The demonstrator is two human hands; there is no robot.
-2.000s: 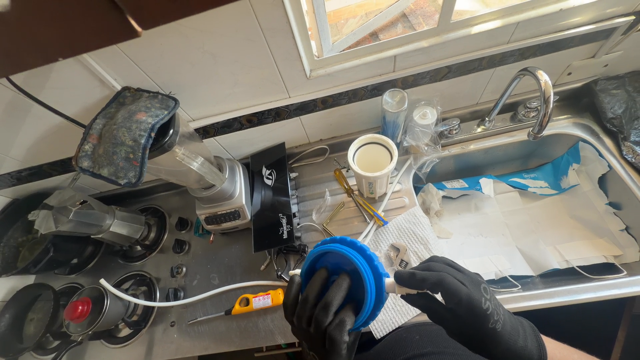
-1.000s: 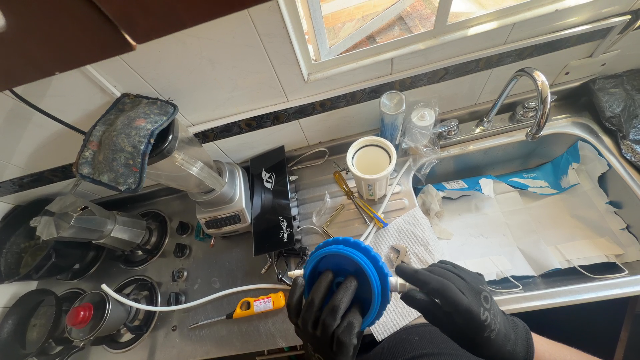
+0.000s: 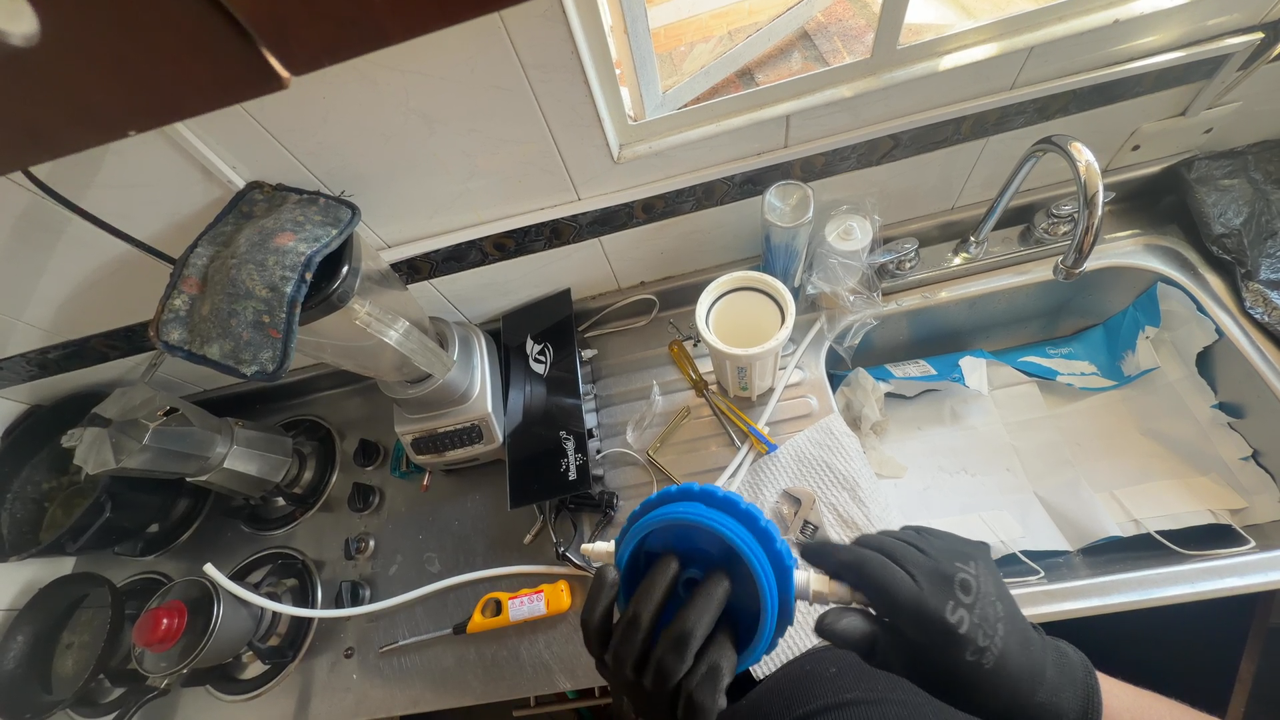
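Both hands wear black gloves. My left hand grips a round blue plastic filter-housing cap with a ribbed rim, its fingers inside the open underside. A white fitting sticks out on each side of the cap. At the right-hand white fitting is my right hand, its thumb and fingers around the fitting's end; whether they press on it cannot be told. Behind the cap, an adjustable wrench lies on a white paper towel. The white filter housing stands upright with its mouth uncovered on the drainboard.
Screwdrivers and a hex key lie beside the housing. Left are a black panel, a blender, a yellow lighter, white tubing and a stove with pots. Torn paper covers the sink floor; a faucet arches above.
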